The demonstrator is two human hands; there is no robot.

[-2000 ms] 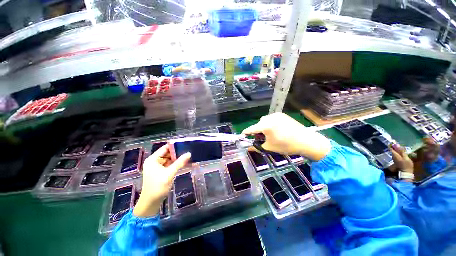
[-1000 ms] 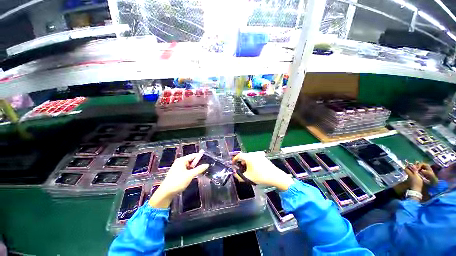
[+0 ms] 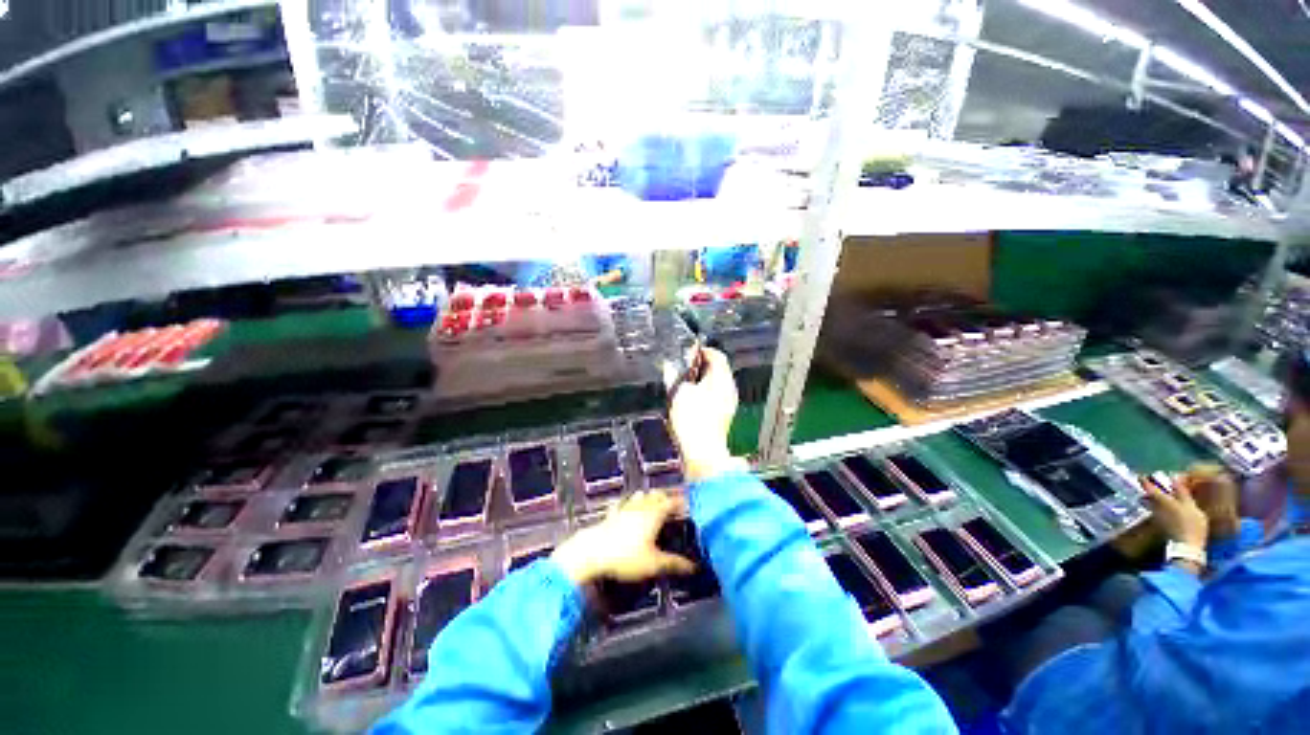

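A clear plastic tray [image 3: 308, 663] holds two rows of dark phones with pink edges in front of me. My left hand [image 3: 626, 540] is low over the tray's front row at the right, its fingers at a phone [image 3: 632, 600]; whether it grips the phone cannot be told. My right hand [image 3: 701, 408] is raised beyond the tray's back edge, shut on dark thin tweezers [image 3: 693, 333] that point up and away. My right sleeve hides part of the tray's right end.
A second phone tray [image 3: 1006, 600] lies to the right, dark trays [image 3: 127, 586] to the left. A white post [image 3: 799, 352] rises behind, under a white shelf [image 3: 503, 216]. Stacks with red parts [image 3: 517, 345] stand behind. A neighbouring person's hands [image 3: 1187, 514] are at far right.
The phone that was held up between both hands is no longer there. My left hand has lowered to the tray's front row. My right hand has moved forward and up with the tweezers.
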